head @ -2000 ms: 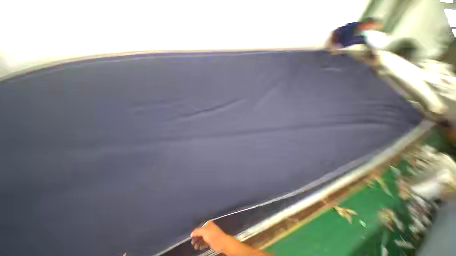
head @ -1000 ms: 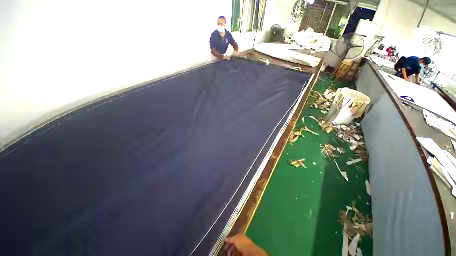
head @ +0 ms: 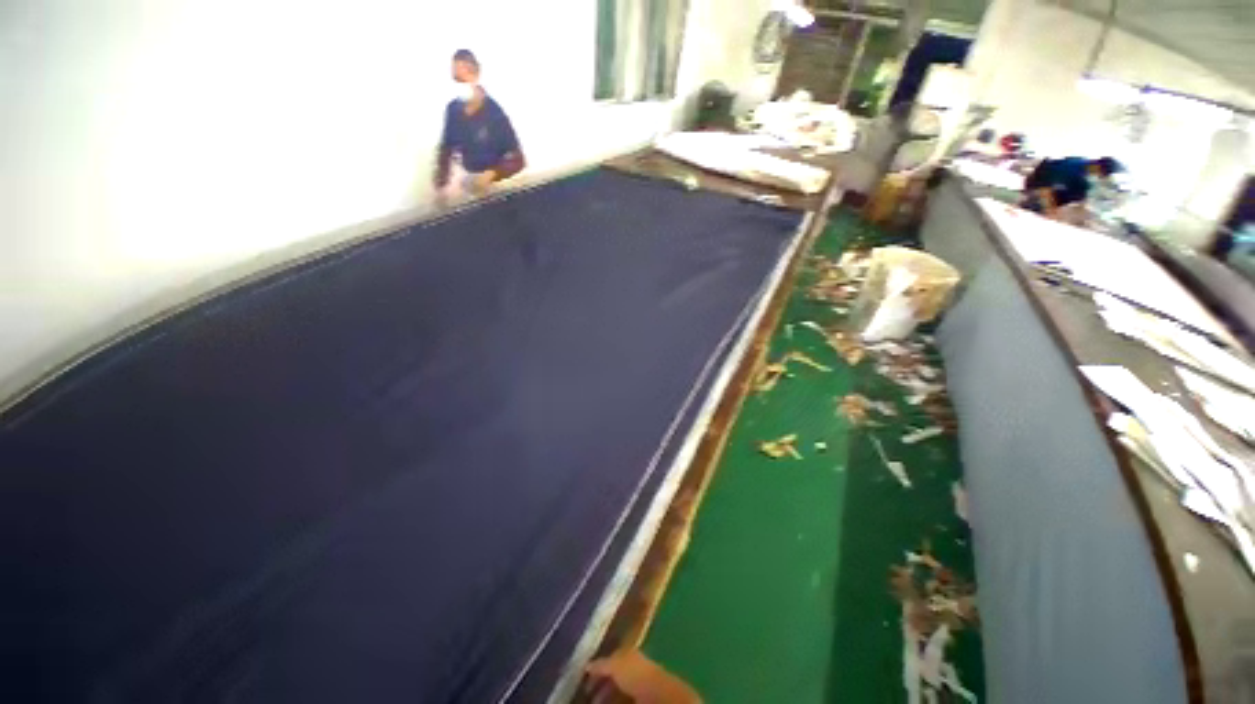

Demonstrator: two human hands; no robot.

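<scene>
A wide dark navy fabric ply (head: 399, 413) lies over most of the long table, with slight wrinkles towards its far end. A thin whitish selvedge line (head: 636, 498) runs along its near long edge, beside the pale striped edge of the lay (head: 661, 512). One of my hands, seemingly the right (head: 636, 679), is blurred and cut off by the bottom edge of the picture, at the table's wooden edge. Its fingers and any grip cannot be made out. My other hand is not in view.
A person (head: 476, 135) stands at the table's far wall side. A pale bundle (head: 750, 162) lies at the table's far end. Scraps and a waste bin (head: 902, 292) are on the green floor (head: 750, 550). Another table (head: 1067, 509) with cut pieces is at right, a person bent over it.
The coworker has moved left along the wall and stands more upright, away from the fabric's far corner. The view has shifted slightly. My visible hand is still at the table edge, lower in the picture.
</scene>
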